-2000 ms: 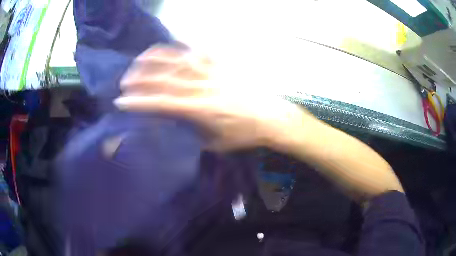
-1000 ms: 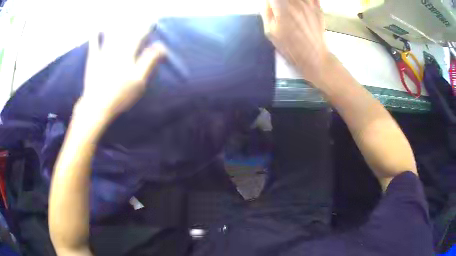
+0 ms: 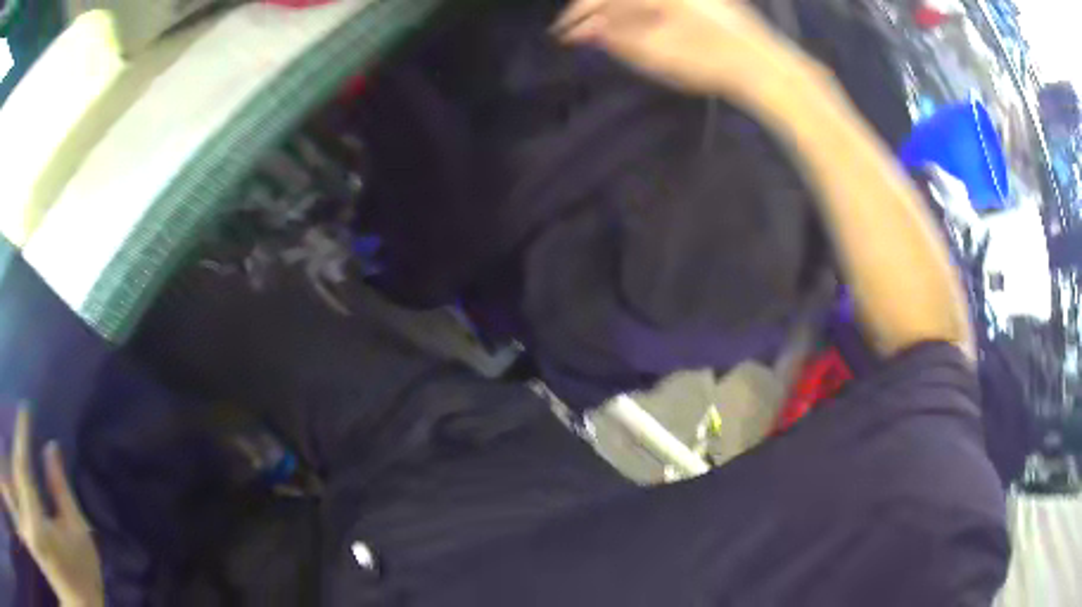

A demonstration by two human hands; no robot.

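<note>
A large pile of black to navy cloth (image 3: 700, 237) lies at the top centre, beyond the table's edge. My right hand (image 3: 635, 36) is at its far side near the top of the picture, palm down with the fingers pointing left. The image is blurred there, and whether the fingers pinch cloth cannot be told. My left hand (image 3: 50, 528) is at the lower left rim, partly cut off, with its fingers spread beside navy cloth (image 3: 131, 462). I see nothing held in it.
The white table (image 3: 154, 154) with its green ruled front edge (image 3: 226, 178) is at the upper left. A blue container (image 3: 963, 154) stands at the upper right. A red object (image 3: 816, 389) and a pale bar (image 3: 653, 436) are low behind my right arm. Scraps lie under the table edge.
The view has swung to the right, away from the table top. My right hand has left the table and is over the dark pile. My left hand is now far to the lower left.
</note>
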